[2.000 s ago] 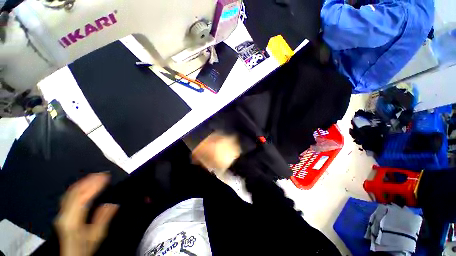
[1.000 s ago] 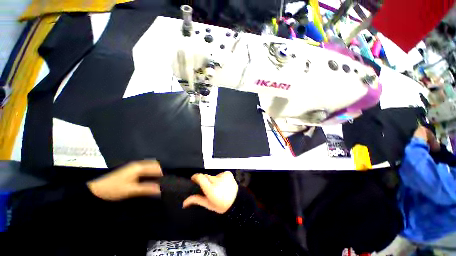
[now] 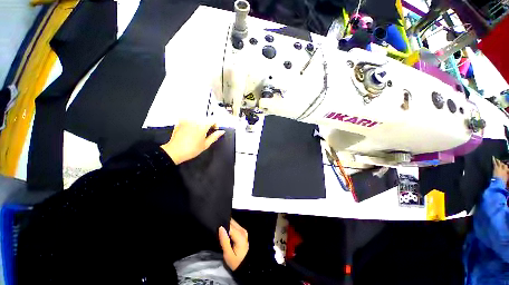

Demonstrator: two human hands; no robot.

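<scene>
A black cut panel (image 3: pixel 209 175) lies at the table's front, its right edge running from near the presser foot (image 3: pixel 249 118) down past the table edge. My left hand (image 3: pixel 192 139) lies on its upper part, just below and left of the needle area, fingertips pressed on the cloth. My right hand (image 3: pixel 235 244) pinches the panel's lower right corner below the table edge. The white sewing machine (image 3: pixel 301 83) marked IKARI stands above. A small black rectangular panel (image 3: pixel 289 158) lies flat right of the needle.
Snips (image 3: pixel 334 166) and an orange-red stick (image 3: pixel 347 178) lie beside a small dark piece (image 3: pixel 374 183). A black card (image 3: pixel 410 190) and yellow block (image 3: pixel 435 204) are near the front edge. More black pieces (image 3: pixel 111 83) lie left. A person's blue sleeve (image 3: pixel 491 209) is far right.
The view has come closer to the machine. My left hand has moved up onto the cloth beside the needle area. My right hand has gone lower and now holds the panel's corner.
</scene>
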